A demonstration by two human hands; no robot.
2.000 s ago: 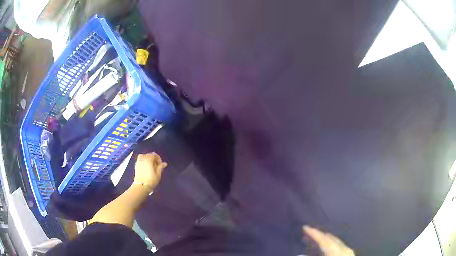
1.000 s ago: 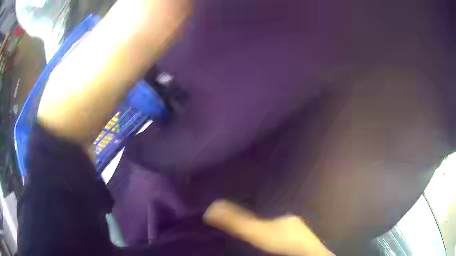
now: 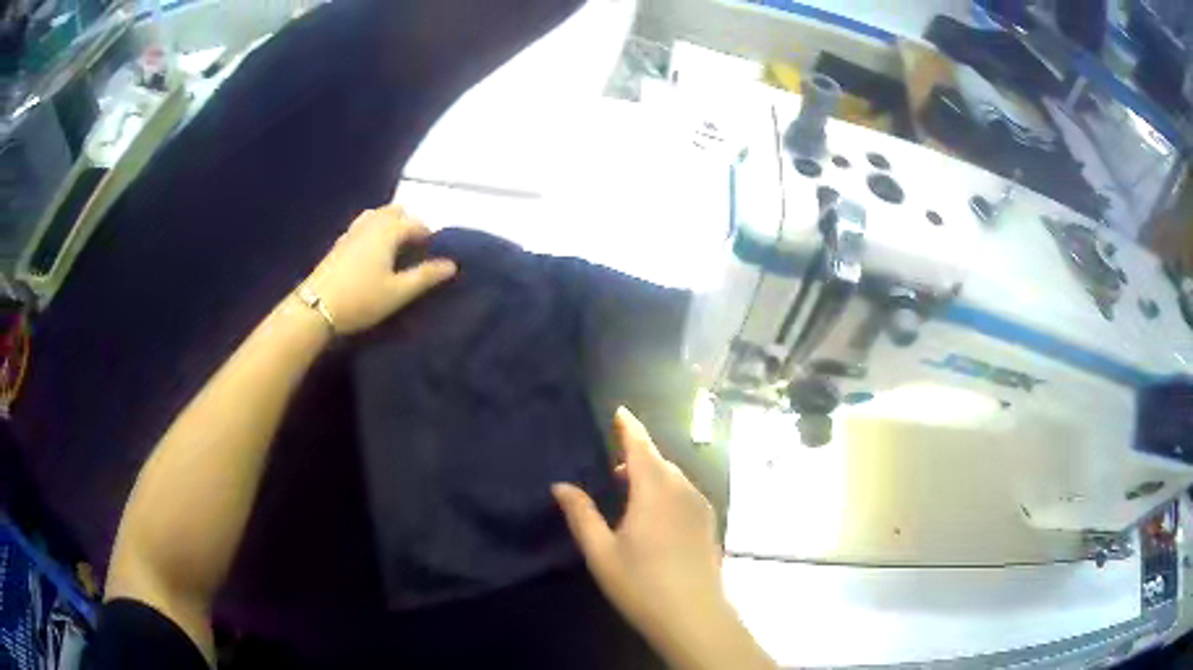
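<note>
A dark garment panel point(image 3: 249, 196) covers the left side and the lap area. A smaller dark, slightly greyer cloth piece point(image 3: 471, 432) lies on it, left of the needle area. My left hand point(image 3: 380, 268) is at the upper left corner of this piece, fingers bent on the cloth and appearing to grip it. My right hand point(image 3: 654, 537) rests at its right side, thumb and index finger apart. The white sewing machine point(image 3: 968, 288) has its lit needle end just right of the cloth. The presser foot is not clear.
The cream machine bed point(image 3: 903, 484) extends to the right beneath the arm. The white table point(image 3: 563, 144) shows behind the cloth. A long pale tray point(image 3: 105, 190) stands at the upper left. Assorted cloths and items lie behind the machine.
The view has swung from the blue basket and hanging cloth to the machine. Both hands are now on the smaller cloth piece; the left was over the basket side before.
</note>
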